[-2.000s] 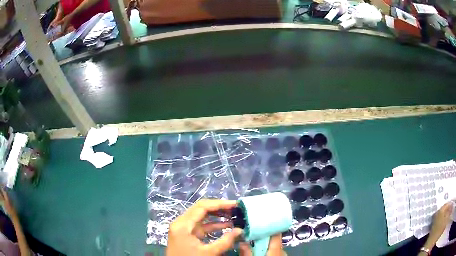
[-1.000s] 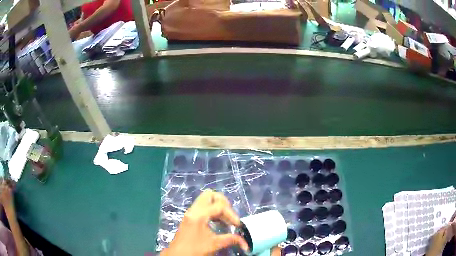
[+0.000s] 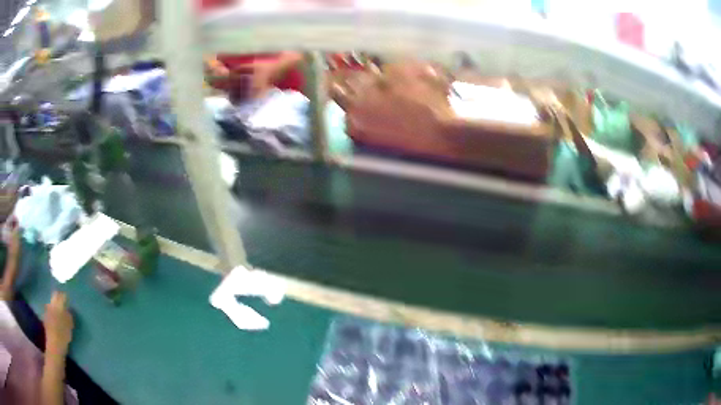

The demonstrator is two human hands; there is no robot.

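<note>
The frame is blurred and neither of my hands shows. The fan body is not in view. The blister tray (image 3: 443, 372) of black discs lies on the green bench at the bottom, cut off by the lower edge. Wrinkled clear film with bright reflections covers its left and middle part, and darker discs show at its right. A white wipe (image 3: 237, 298) lies left of the tray, near the pale rail.
The pale rail (image 3: 443, 320) separates bench and dark green conveyor (image 3: 411, 245). A pale post (image 3: 198, 158) rises at left. A neighbouring worker's arms (image 3: 55, 340), a green fixture (image 3: 146, 251) and a white item (image 3: 83, 247) are at far left. Cartons (image 3: 443, 119) stand beyond.
The view has swung up and left, so the tray sits lower and is cut off. My hands, the fan body and the sticker sheets have left the picture.
</note>
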